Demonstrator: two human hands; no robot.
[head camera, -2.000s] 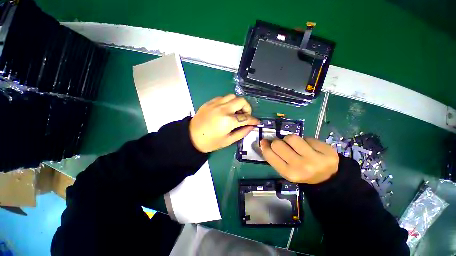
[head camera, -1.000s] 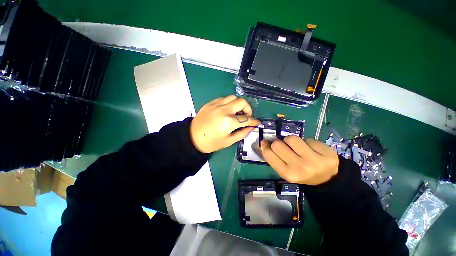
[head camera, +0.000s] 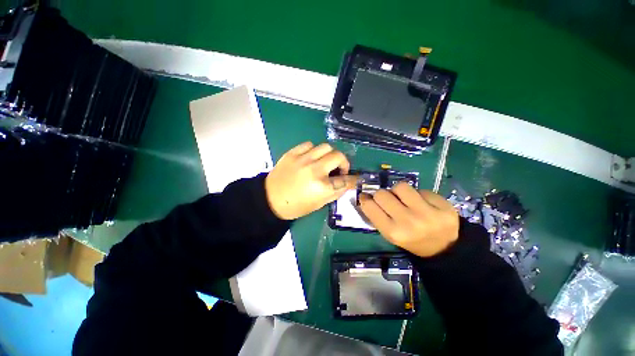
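A display module (head camera: 348, 211) with a black frame and pale middle lies under both hands, partly covered by them. My left hand (head camera: 303, 184) pinches the upper end of a small dark flex cable (head camera: 359, 189) at the module's upper part. My right hand (head camera: 414, 221) pinches its lower end. The fingers hide much of the cable; whether it touches the module I cannot tell. A second display module (head camera: 372, 288) lies flat nearer me, with an orange strip at its right side.
A stack of modules (head camera: 393, 104) stands ahead by the white rail (head camera: 292, 92). A pile of small parts (head camera: 505, 226) and a clear plastic bag (head camera: 581, 299) lie right. A pale board (head camera: 233, 135) lies left, partly under my left sleeve. Tall black supply stacks (head camera: 63, 132) stand far left, above cardboard cartons (head camera: 24, 268).
The view has shifted slightly. My right fingertips have moved up closer to my left fingertips, and less of the dark cable shows between them.
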